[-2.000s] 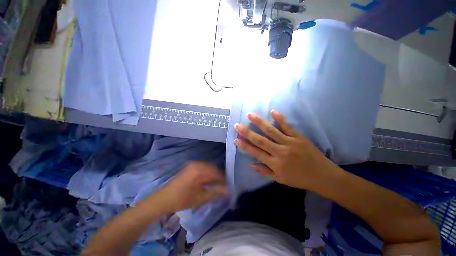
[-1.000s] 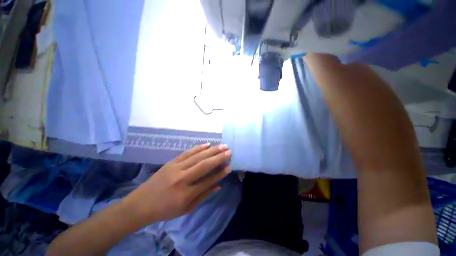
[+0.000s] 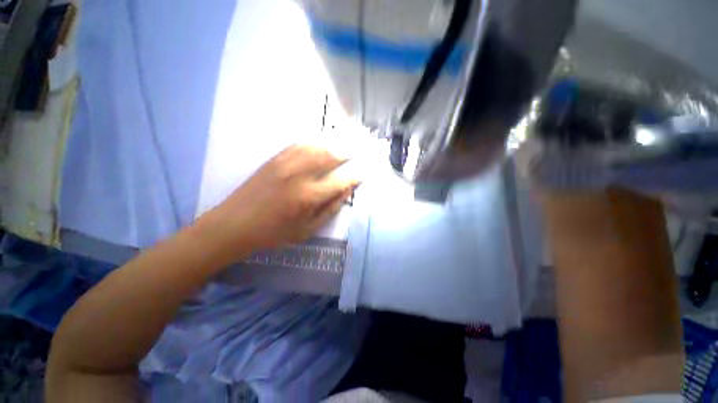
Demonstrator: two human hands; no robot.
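Observation:
A light blue garment panel (image 3: 441,268) lies under the white sewing machine head (image 3: 401,55) and over the table's front edge. A narrow folded edge (image 3: 354,268) runs along its left side. My left hand (image 3: 303,193) is at the panel's left edge by the needle area, fingers bent together; glare hides whether it grips the cloth. My right forearm reaches up at the right; the right hand is hidden behind the machine head. A dark cylindrical part (image 3: 431,191) shows below the head. The needle itself is lost in the glare.
More light blue cloth (image 3: 146,118) lies on the table at left. A measuring scale (image 3: 299,257) runs along the front edge. Crumpled blue cloth (image 3: 252,334) hangs below the table. A blue basket (image 3: 699,362) is at lower right.
My left hand has moved up from the table edge to beside the needle area. The machine head fills more of the view. My right arm stays reached out, its hand hidden.

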